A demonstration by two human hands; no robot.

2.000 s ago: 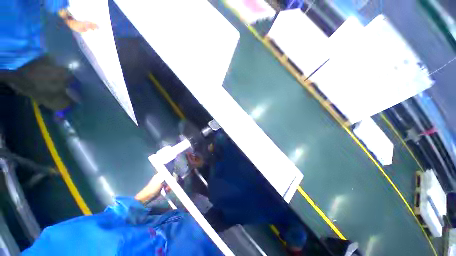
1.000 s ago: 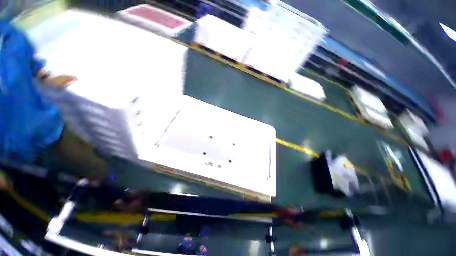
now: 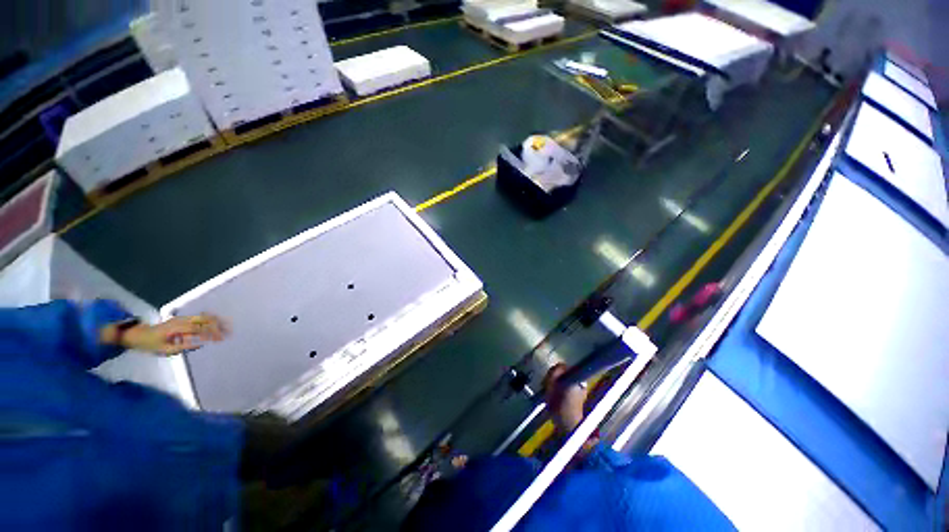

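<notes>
My right hand point(image 3: 567, 400) is closed on the silver suction lifting frame point(image 3: 598, 413), near its corner at the lower middle. My blue sleeve runs down to the bottom edge. Suction cups on the frame sit against a large glossy dark panel point(image 3: 666, 255), which is steeply tilted and mirrors the floor and lights. My left hand is not identifiable; the left end of the frame is cut off. Left of it, a grey-white sheet with several dark spots point(image 3: 333, 301) lies in a white foam tray point(image 3: 465, 283) on a wooden pallet.
Another person's bare hand point(image 3: 177, 333) reaches over the foam tray from a blue sleeve at left. The conveyor line point(image 3: 749, 358) with white panels on blue padding runs along the right. A black bin point(image 3: 536, 192) stands on the floor. Tall foam stacks point(image 3: 250, 57) stand behind.
The view has swung right, bringing the conveyor line into sight. The frame and dark panel now run diagonally up to the right. The other person's hand now appears over the foam tray.
</notes>
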